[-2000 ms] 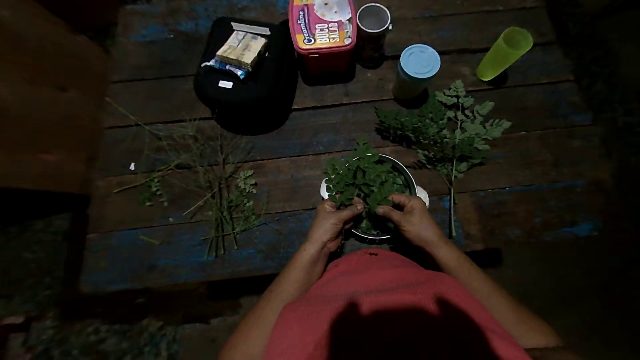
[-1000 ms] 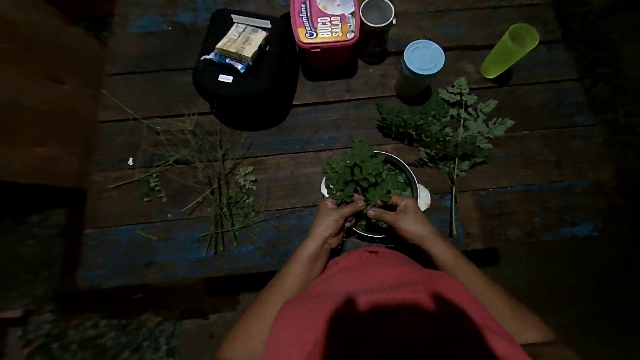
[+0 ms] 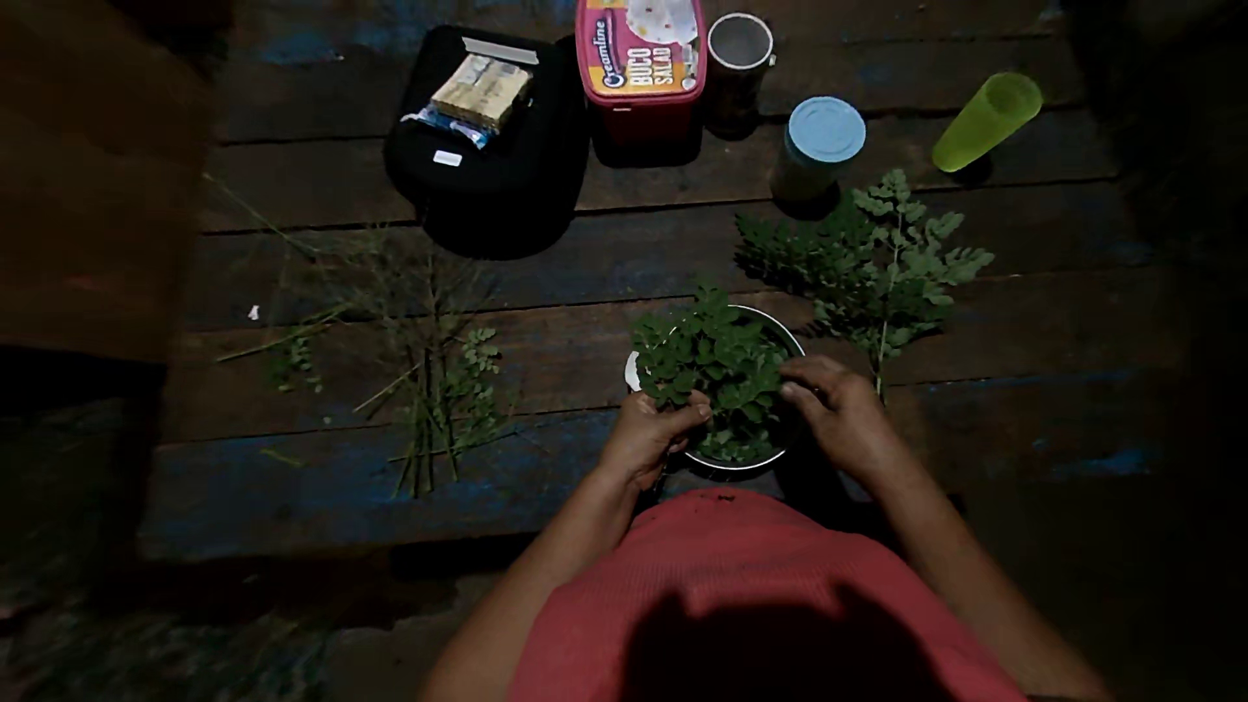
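My left hand (image 3: 651, 434) pinches a leafy green sprig (image 3: 707, 356) by its stem, over the left side of a white-rimmed pot or bowl (image 3: 801, 343). Loose green leaves (image 3: 736, 444) lie inside that vessel. At its right rim is my right hand (image 3: 834, 405), thumb and fingers bent close to the leaves; whether a leaf is between the fingertips I cannot tell. More leafy branches (image 3: 892, 263) lie on the wooden table beyond my right hand. A heap of mostly bare stems (image 3: 424, 409) spreads over the planks to the left.
Along the far side stand a black case (image 3: 478, 185) with a small packet (image 3: 483, 93) on top, a red plastic tub (image 3: 643, 112), a mug (image 3: 739, 49), a blue-lidded container (image 3: 824, 136) and a tilted yellow-green cup (image 3: 985, 122). The table's near edge (image 3: 341, 546) runs by my body.
My right hand has moved right, away from my left hand, to the vessel's right rim. The two hands were close together at the sprig before. My left hand still holds the sprig.
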